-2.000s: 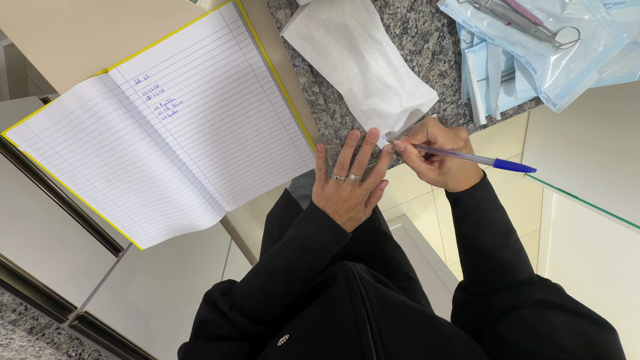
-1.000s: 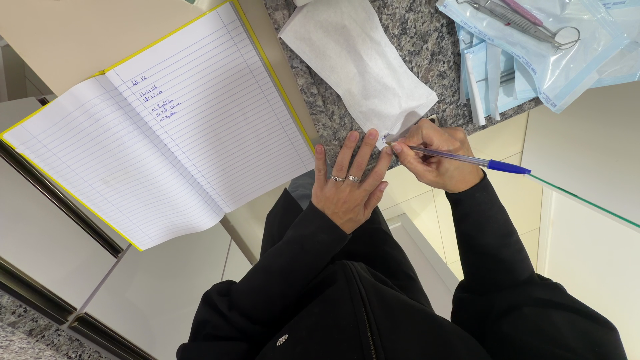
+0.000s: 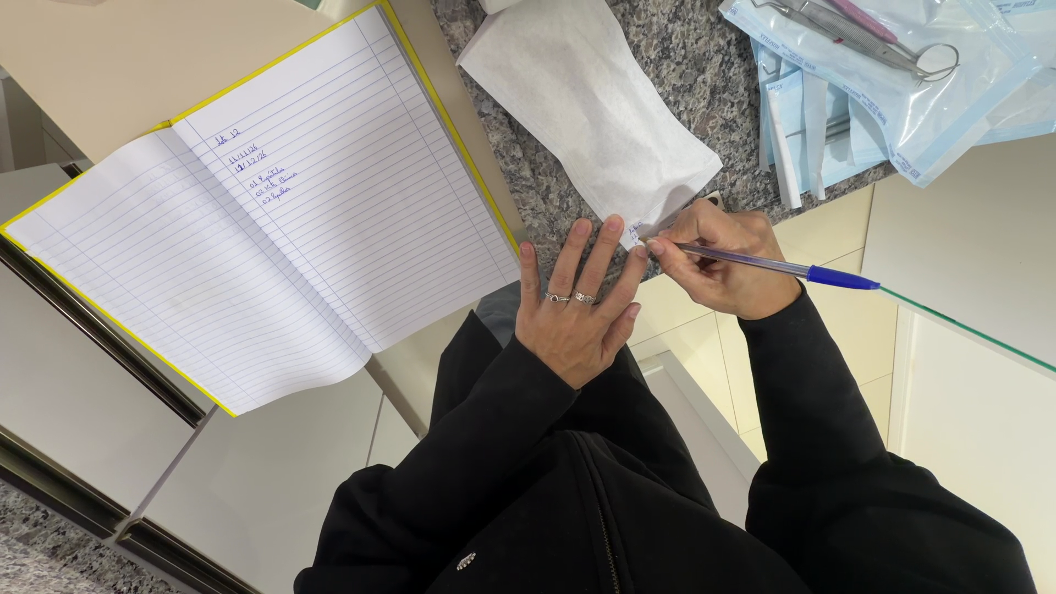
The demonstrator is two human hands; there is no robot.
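Observation:
My right hand [image 3: 730, 260] grips a blue-capped ballpoint pen [image 3: 775, 262], the cap pushed on its back end. The tip is at the lower corner of a white paper pouch [image 3: 594, 107], where small blue handwriting shows. The pouch lies on the granite countertop [image 3: 693, 49]. My left hand [image 3: 577, 309], with rings on two fingers, is spread at the counter's edge, its fingertips beside and on that corner; it grasps nothing. To the left an open lined notebook [image 3: 355, 181] with a yellow cover bears a few handwritten lines at the top of its right page.
Clear and blue sterilization pouches [image 3: 940, 124] at the upper right hold metal instruments, among them a dental mouth mirror [image 3: 938, 62] and a pink-handled tool. A glass edge [image 3: 965, 319] runs to the right of my right hand. White drawer fronts [image 3: 264, 478] lie below the notebook.
More blue marks show at the pouch's corner, and the pen's back end sits slightly lower. My left hand has stayed in place.

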